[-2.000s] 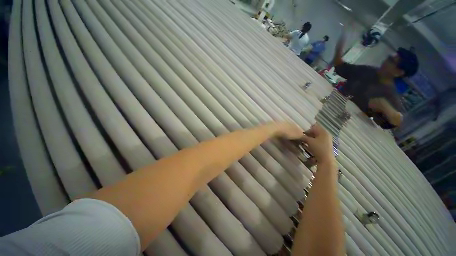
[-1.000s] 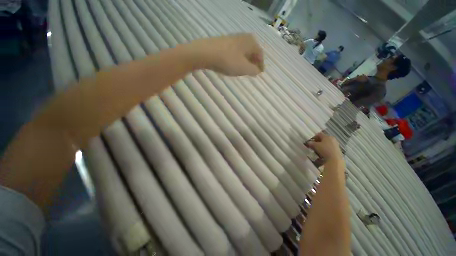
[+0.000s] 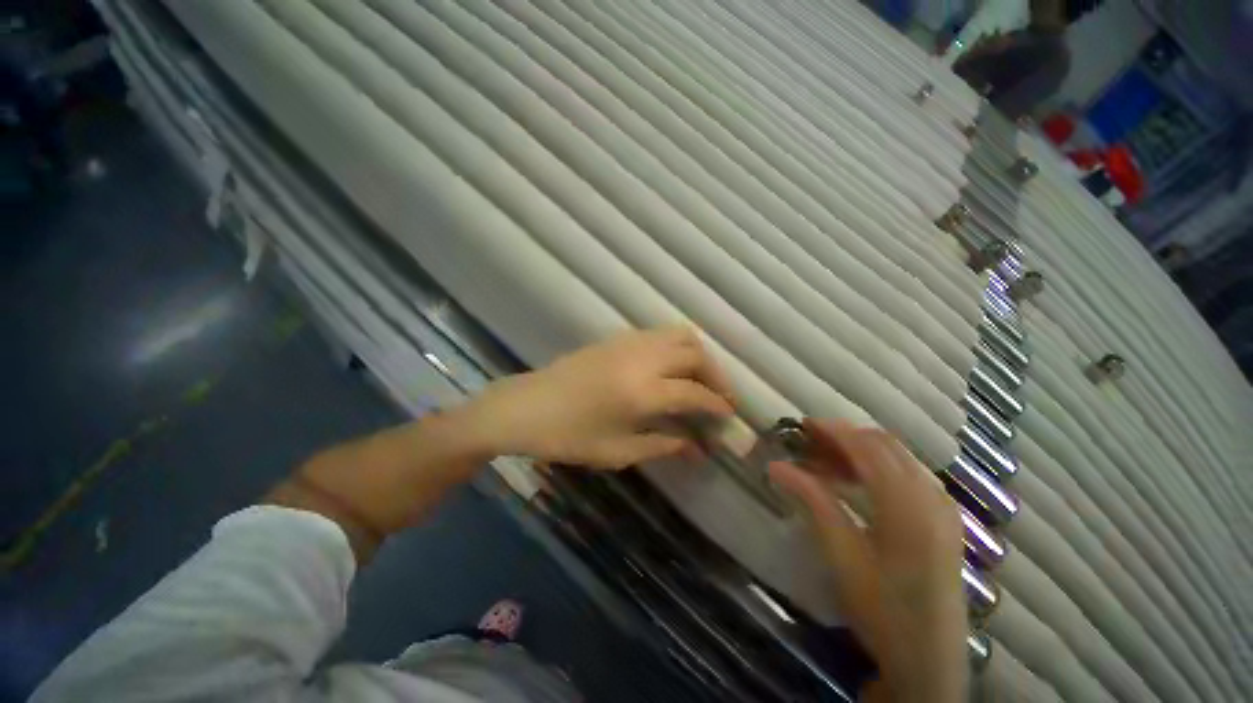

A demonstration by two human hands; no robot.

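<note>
Off-white cloth-covered tubes (image 3: 550, 192) lie in long parallel ridges. My right hand (image 3: 879, 536) holds a small shiny metal clip (image 3: 786, 437) between thumb and fingers near the front edge. My left hand (image 3: 618, 398) is beside it, its fingers curled at the edge of the front tube. A small pale strip (image 3: 738, 435) shows between the hands; the left fingertips are close to it. Whether they pinch it or the cloth is hidden.
Bare shiny tubes (image 3: 992, 426) show in the gap between cloth sections. Several metal clips (image 3: 1106, 367) stand on the ridges to the right. Dark and polished side rails (image 3: 660, 563) run below the front edge. A person (image 3: 1017, 62) is across at the top right.
The view has shifted towards the front edge. My left hand has come down from over the ridges to the front edge, and my right hand has moved from the gap to beside it.
</note>
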